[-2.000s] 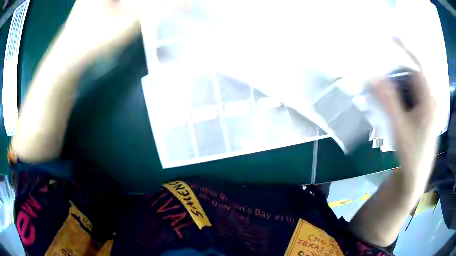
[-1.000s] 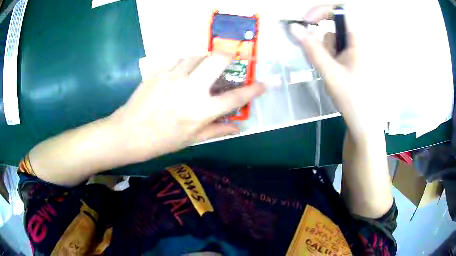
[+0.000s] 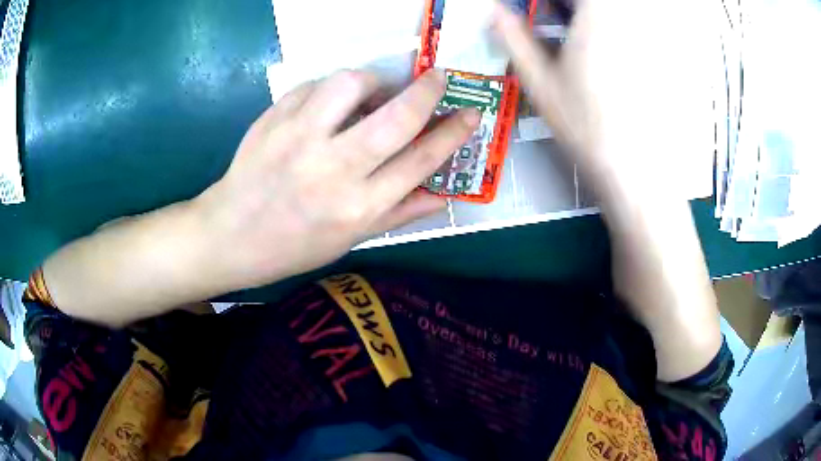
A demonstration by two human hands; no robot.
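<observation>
The orange-framed device [image 3: 506, 135] lies at a slight tilt on the sticker sheet [image 3: 540, 180]. Its green circuit board [image 3: 468, 93] and silvery component area show at the near end; its far end is cut off by the top edge. My left hand [image 3: 338, 167] lies over its left side, fingers on the frame and board. My right hand [image 3: 576, 81] is over the frame's upper right side, washed out by glare; its fingertips are near the upper part. Whether it holds the tweezers cannot be made out.
A stack of fanned white sheets [image 3: 774, 180] lies at the right. A narrow white strip [image 3: 11, 108] lies at the far left of the green tabletop [image 3: 135, 108]. Part of a cardboard box [image 3: 770, 329] shows below the table edge at the right.
The orange device sits further right and higher in view. My right hand, earlier apart to the right with a dark slim tool, is now at the device. My left hand remains on the device.
</observation>
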